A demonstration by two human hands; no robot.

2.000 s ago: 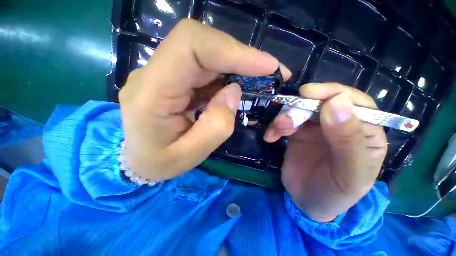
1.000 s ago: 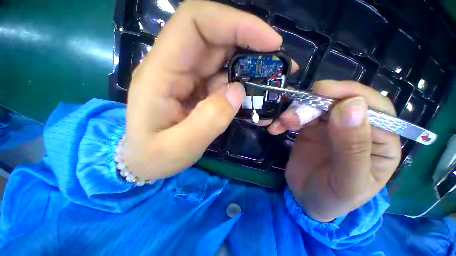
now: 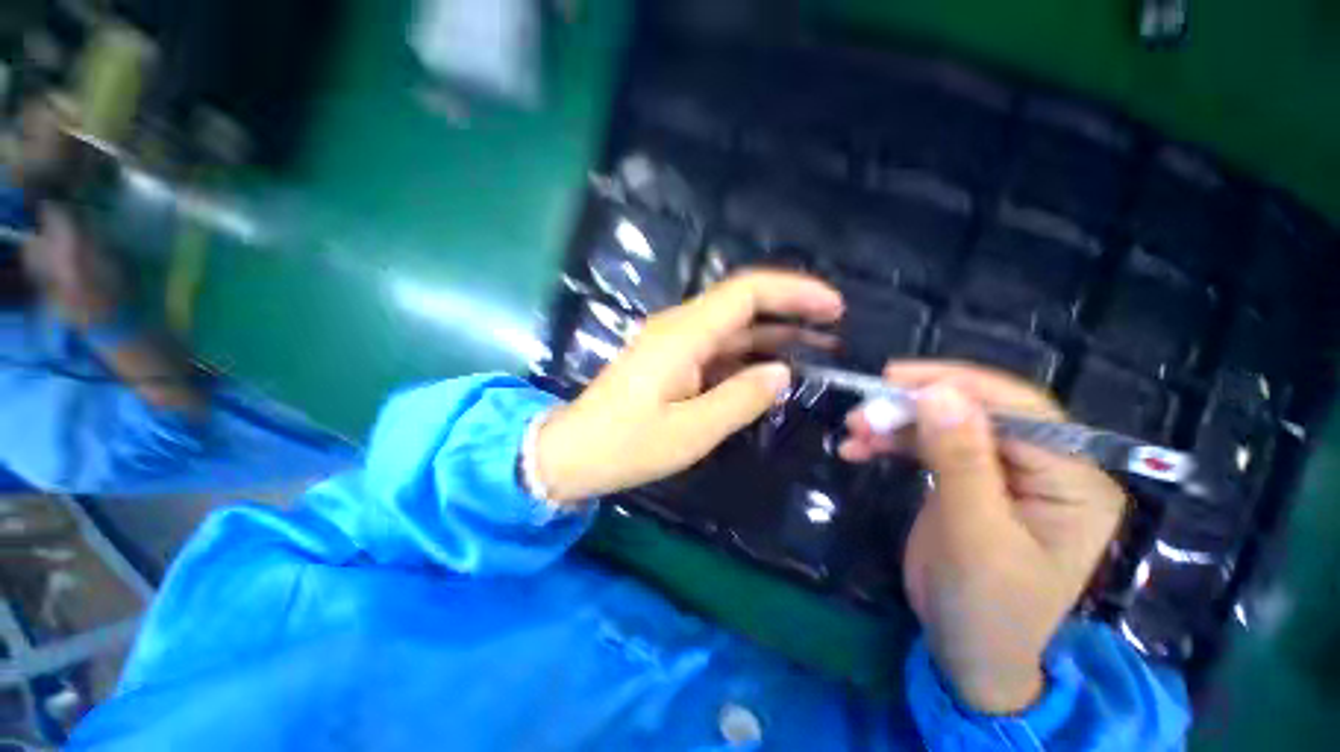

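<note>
The view is blurred. My right hand [image 3: 1007, 507] is shut on the silver tweezers [image 3: 1080, 436], with the red mark at the outer end. Their tip points left towards my left fingertips. A whitish cover shows on one right fingertip. My left hand [image 3: 661, 389] is over the tray's near left part, thumb and forefinger apart. The gap between them looks dark; I cannot tell whether the black watch housing is there. The black blister tray [image 3: 941, 191] lies under both hands.
The green mat [image 3: 331, 301] surrounds the tray. A pale blurred object [image 3: 478, 47] lies on it at the top left, and a small one at the top right. At the far left is another person's arm [image 3: 125, 345] with a blue sleeve.
The view has swung left, bringing the neighbour into sight. Both hands look smaller and farther away. The open housing, clear one second ago, can no longer be made out. The right hand still holds the tweezers.
</note>
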